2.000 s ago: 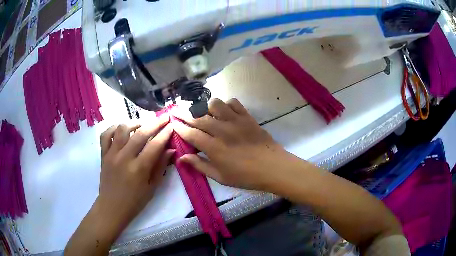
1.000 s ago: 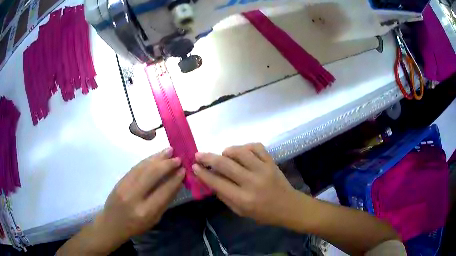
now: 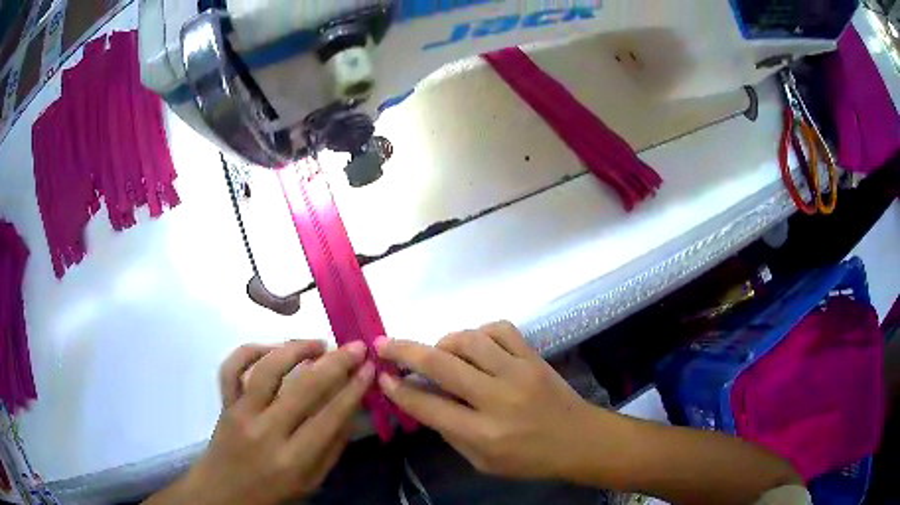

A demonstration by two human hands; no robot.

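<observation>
A magenta zipper (image 3: 336,266) runs from under the presser foot (image 3: 308,148) of the white sewing machine (image 3: 474,49) towards me, down to the table's front edge. My left hand (image 3: 296,414) pinches the zipper's near part between thumb and fingertips from the left. My right hand (image 3: 484,395) pinches it from the right, the fingertips of both hands nearly touching over it. The zipper's near tips stick out below the fingers. Its far end at the needle is washed out by the bright lamp.
A fanned zipper pile (image 3: 104,148) lies left of the machine, more zippers (image 3: 14,316) at the far left. A magenta zipper bundle (image 3: 582,128) lies under the machine arm. Orange-handled scissors (image 3: 809,163) are at right, above a blue basket (image 3: 725,365) with magenta cloth (image 3: 814,385).
Both hands have moved from beside the presser foot back to the table's front edge, now holding the zipper's near end. More of the zipper shows between the hands and the machine.
</observation>
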